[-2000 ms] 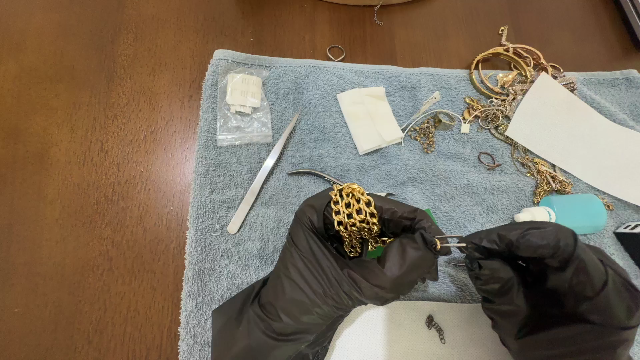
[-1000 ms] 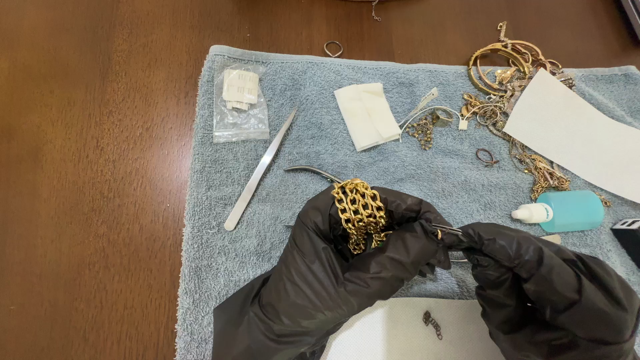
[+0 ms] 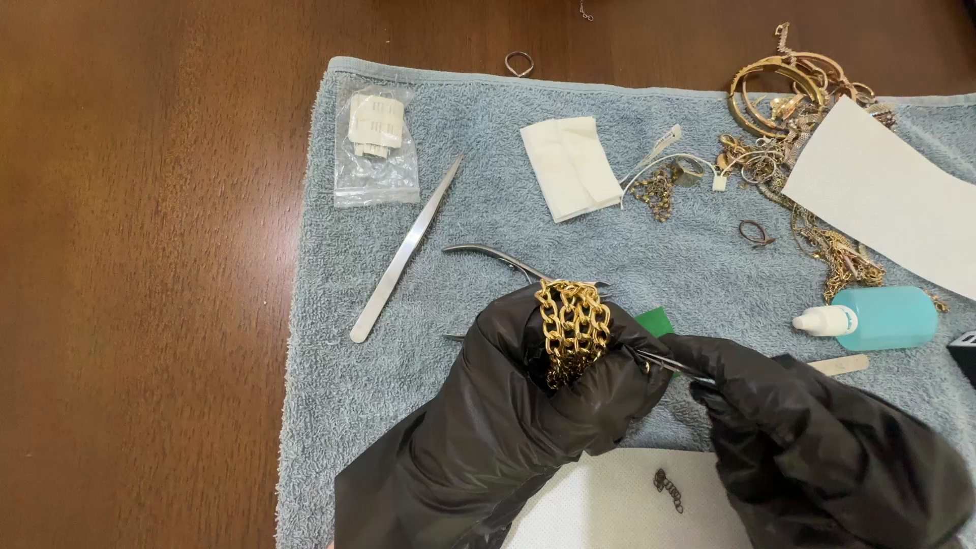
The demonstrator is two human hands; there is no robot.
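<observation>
My left hand (image 3: 526, 381), in a black glove, is closed on a gold curb-link chain (image 3: 576, 324) wrapped in several rows over the fingers. My right hand (image 3: 808, 427), also black-gloved, grips metal tweezers (image 3: 675, 364), whose tips meet the left fingertips beside a small gold-coloured piece, partly hidden. Behind the left hand lies a curved-handled metal tool (image 3: 496, 255), its far part covered. A green piece (image 3: 654, 322) shows between the hands. Below them, a short dark chain (image 3: 669, 490) rests on a white sheet (image 3: 618, 496).
On the blue towel (image 3: 473, 213) are a second pair of tweezers (image 3: 408, 248), a plastic bag (image 3: 377, 171), a folded white cloth (image 3: 572, 168), tangled jewellery (image 3: 846, 263), a white strip (image 3: 877, 183) and a blue bottle (image 3: 888, 319). A ring (image 3: 519, 64) lies beyond the towel on the wooden table.
The tweezers' tips and my right hand have shifted slightly against my left fingertips. The green piece, hidden one second ago, shows again. The chain remains in my left hand.
</observation>
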